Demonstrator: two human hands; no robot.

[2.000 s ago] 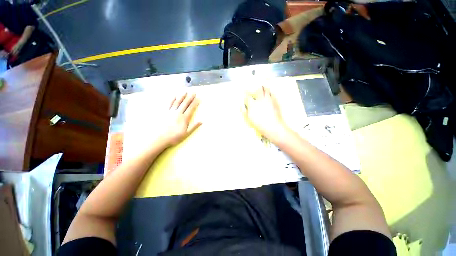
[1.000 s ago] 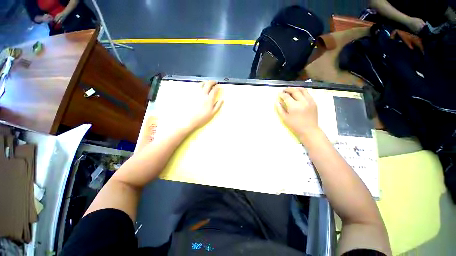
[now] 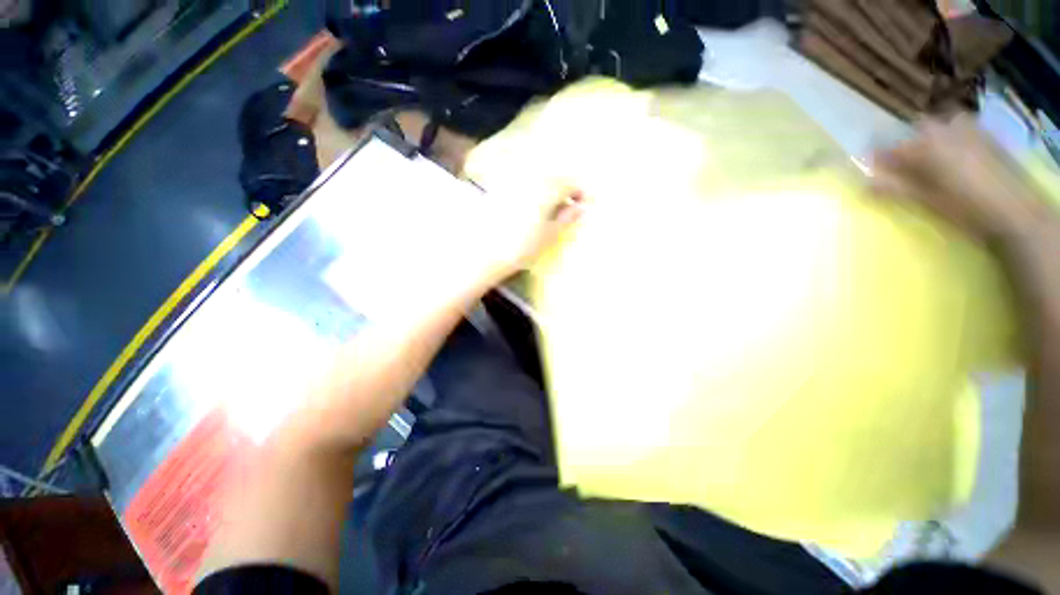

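Observation:
A large yellow panel point(image 3: 756, 384) hangs in front of me at the right, glaring white in its middle. My left hand point(image 3: 552, 227) pinches its upper left edge. My right hand point(image 3: 947, 174) is blurred at the panel's upper right; whether it grips the panel I cannot tell. More yellow material point(image 3: 604, 122) lies behind the panel, and the line between the two is blurred. The pale positioning board point(image 3: 395, 203) is tilted at the left, with an orange-red printed patch point(image 3: 180, 506) at its near end.
Black backpacks point(image 3: 465, 58) lie beyond the board. A pile of brown pieces point(image 3: 872, 52) is at the upper right, by a pale grey-white surface point(image 3: 761, 58). A dark wooden desk corner point(image 3: 52, 540) is at the lower left. The grey floor has a yellow line point(image 3: 174, 314).
My view has turned right. Both hands have left the board and moved right. A yellow panel is now raised off to the right, and the board's surface shows with no yellow panel on it.

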